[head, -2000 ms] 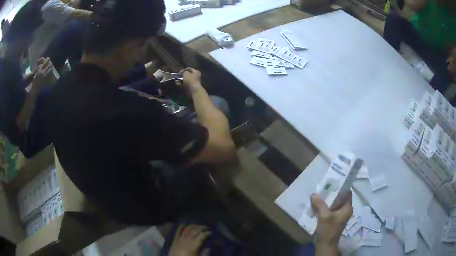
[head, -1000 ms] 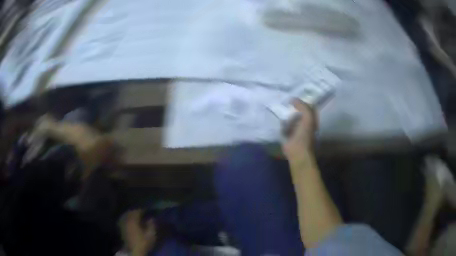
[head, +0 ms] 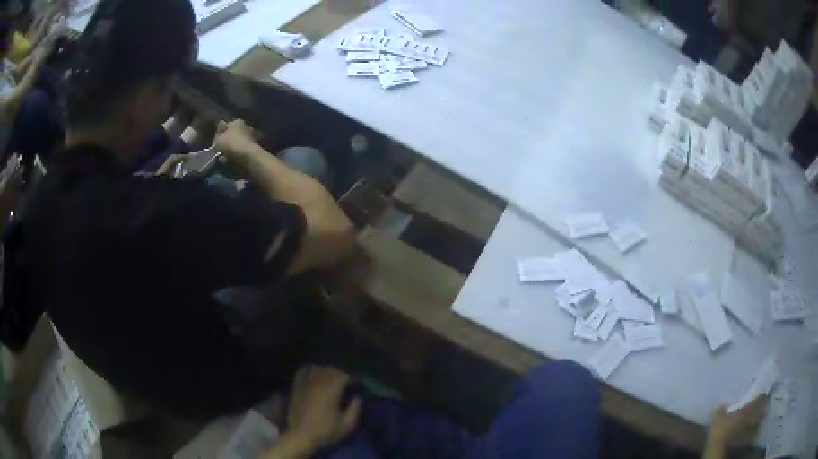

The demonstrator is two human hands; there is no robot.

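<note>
My left hand [head: 316, 414] is low in the picture, at the dark blue trouser leg, with its fingers apart and nothing seen in it. My right hand [head: 731, 432] is at the lower right table edge, partly cut off by the bottom edge. Its fingers are at a small white slip [head: 758, 385]; whether they grip it is unclear. Loose white paper slips [head: 619, 309] lie heaped on the near white board. A white sheet with small dark marks [head: 782, 421] lies beside my right hand.
Stacked white cartons [head: 717, 170] stand at the right. More flat printed pieces [head: 390, 49] lie farther up the white board [head: 529, 108]. A person in black [head: 152, 269] sits close at left. An open corrugated box [head: 85, 381] with white cartons is at lower left.
The view swung down over the table and back. My right hand moved right to the table edge, and the white carton it held is no longer seen. My left hand stays low by the leg.
</note>
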